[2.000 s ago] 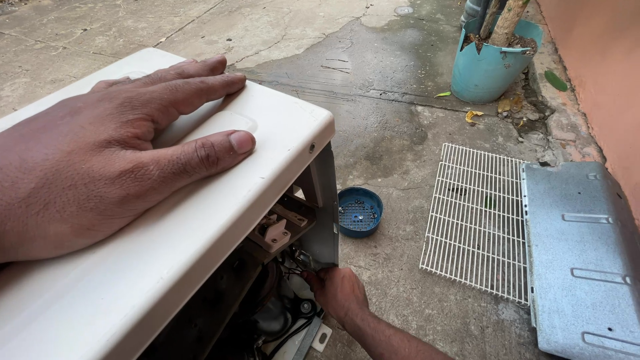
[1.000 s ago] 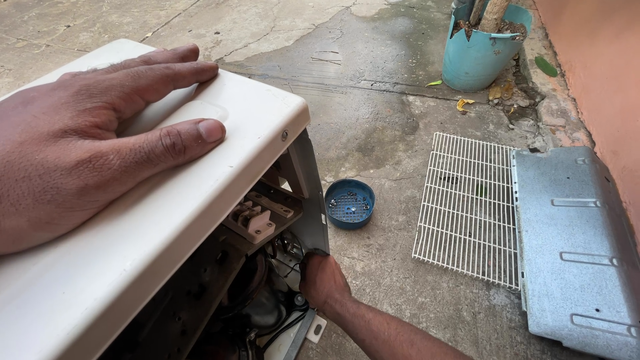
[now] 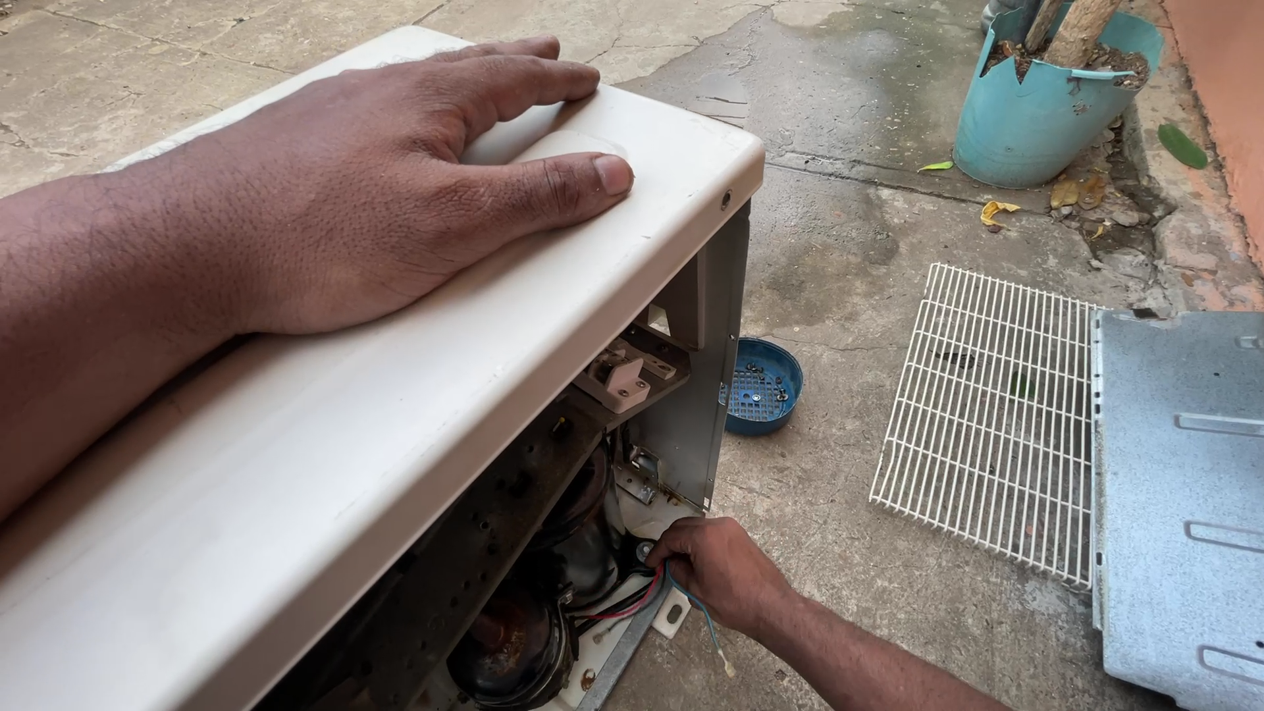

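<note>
My left hand [image 3: 395, 178] lies flat on the white metal top [image 3: 326, 434] of an appliance cabinet with an open side. Low at that opening, my right hand [image 3: 716, 568] pinches a bundle of insulated wires [image 3: 647, 592], red, black and blue among them. A blue wire with a pale connector [image 3: 729, 668] hangs below the fingers. Beside the wires, inside the cabinet, are a black rounded compressor [image 3: 513, 642] and dark metal parts. Above them a white plastic block [image 3: 617, 380] sits on a bracket. The right fingertips are partly hidden.
Just beyond the cabinet, a blue round basket [image 3: 764, 427] with small metal parts stands on the concrete. A white wire rack [image 3: 987, 425] and a grey sheet-metal panel [image 3: 1175, 484] lie at the right. Farther back, a turquoise pot [image 3: 1027, 118] with a plant stands near the orange wall [image 3: 1229, 89].
My right hand has come down and out from inside the cabinet, and wires now show in its fingers. My left hand still rests on the top.
</note>
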